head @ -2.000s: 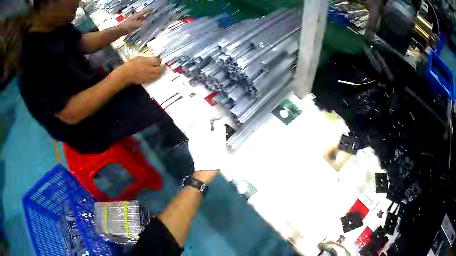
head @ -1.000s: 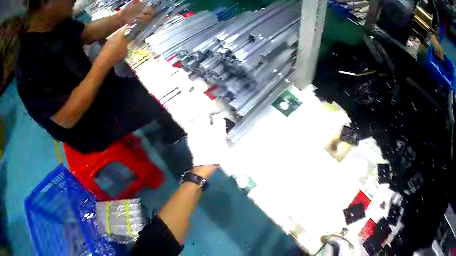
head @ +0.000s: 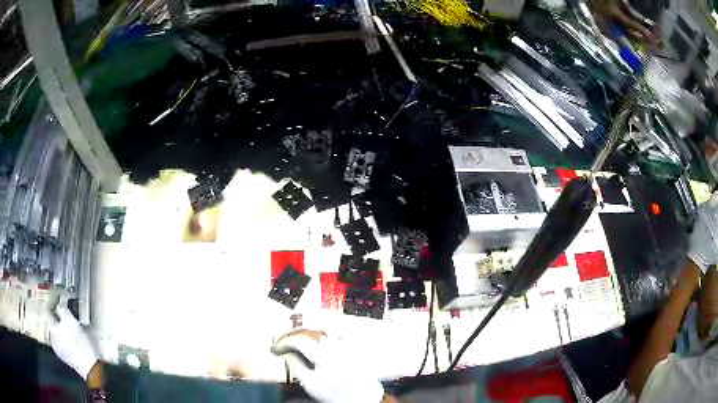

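Observation:
My left hand (head: 74, 343), in a white glove, is at the lower left, its fingers by the near ends of silver profiles (head: 55, 181); its grip is unclear. My right hand (head: 331, 368), in a white glove with bare skin showing at a digit, is low at centre over the bright table edge, fingers bent; a small dark thing shows at its tips, too blurred to name. Black square plates with holes (head: 290, 286) lie scattered on the white and red sheet ahead of it. A black electric screwdriver (head: 555, 232) hangs tilted to the right, its cable running down.
A white-grey screw feeder (head: 492, 161) with an open window of small parts stands right of the plates. A large dark mass (head: 260, 94) lies behind. A white post (head: 67, 102) rises at left. Another person's gloved hand (head: 705, 236) and arms are at the right.
The view has swung right, bringing the plates, feeder and screwdriver in front. The co-worker, red stool and blue crate at left are out of view. My right hand shows more fully; my left sits farther left.

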